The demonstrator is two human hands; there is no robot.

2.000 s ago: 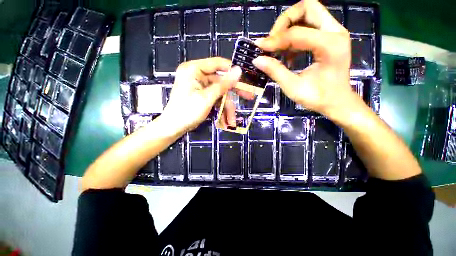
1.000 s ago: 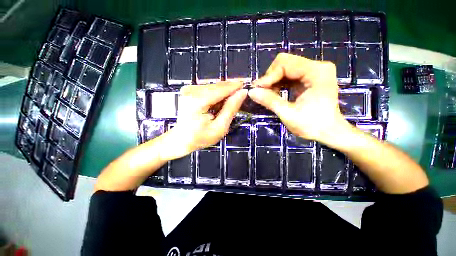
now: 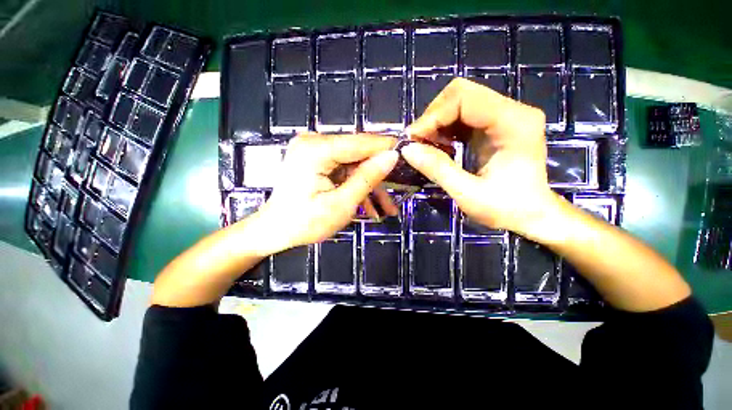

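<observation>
My left hand (image 3: 321,188) and my right hand (image 3: 490,156) meet over the middle of the black blister tray (image 3: 245,92). Their thumbs and fingertips pinch the top edge of a front housing (image 3: 413,174). The housing is seen nearly edge-on and is dark, and most of it is hidden by the fingers. Whether the keypad sits flush in it cannot be told. Some left fingers are curled behind and below the housing. Many tray pockets around the hands hold dark rectangular housings.
A second blister tray (image 3: 120,160) stands tilted at the left. A small pile of loose keypads (image 3: 673,126) lies on the green worktop (image 3: 662,184) at the right. A shiny keypad supply tray (image 3: 716,228) is at the far right edge.
The housing and keypad, face-on two seconds ago, are now tilted nearly edge-on between both hands. Since one second ago, some left fingers show below the housing. The view has shifted slightly.
</observation>
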